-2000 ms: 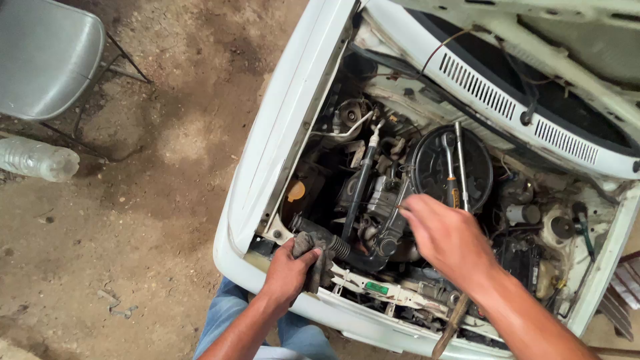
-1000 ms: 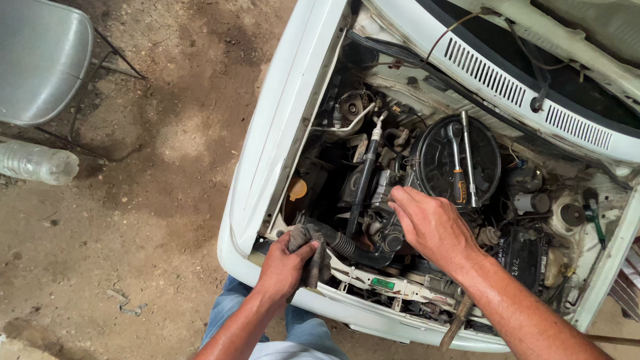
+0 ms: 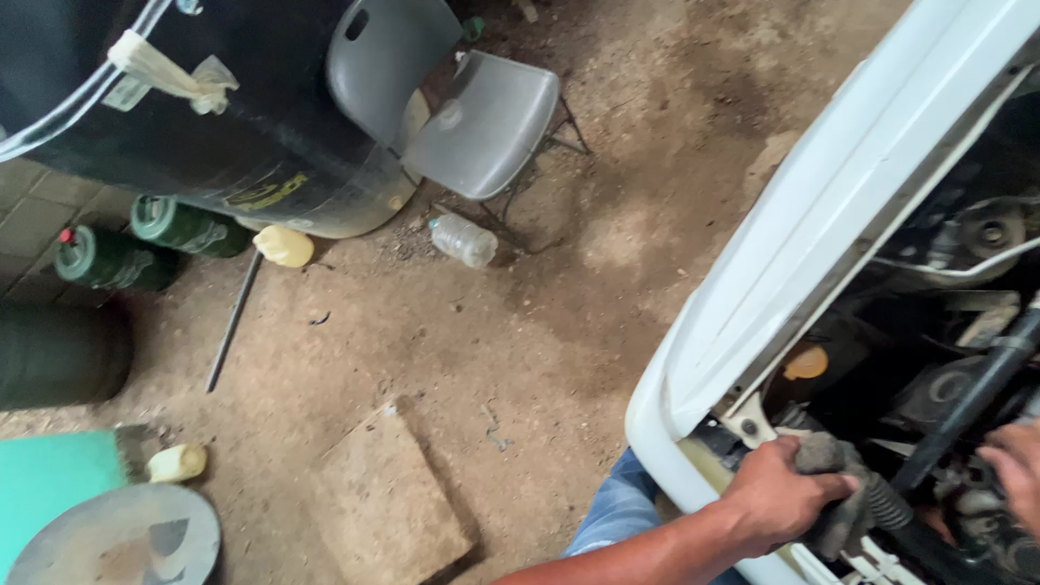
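Note:
At the lower right, my left hand (image 3: 784, 500) grips a dirty grey rag (image 3: 837, 487) at the front corner of a white car's engine bay. A black corrugated hose (image 3: 890, 504) runs just right of the rag. Beyond the rag is an orange cap (image 3: 806, 362). My right hand (image 3: 1016, 467) is cut off by the right edge, over the engine parts; its fingers are blurred, and whether it holds anything cannot be told. Between the hands a black bar or tube (image 3: 967, 406) slants across the engine.
The white fender (image 3: 780, 268) borders the bay. On the dirt floor are a grey folding chair (image 3: 487, 122), a clear plastic bottle (image 3: 463, 241), a flat slab (image 3: 394, 496) and a metal rod (image 3: 234, 321). A large black tank (image 3: 244, 122) and green containers (image 3: 114, 258) stand at left.
The view has swung far to the left, bringing in the tank and containers. My left hand still holds the rag. My right hand is now mostly out of frame.

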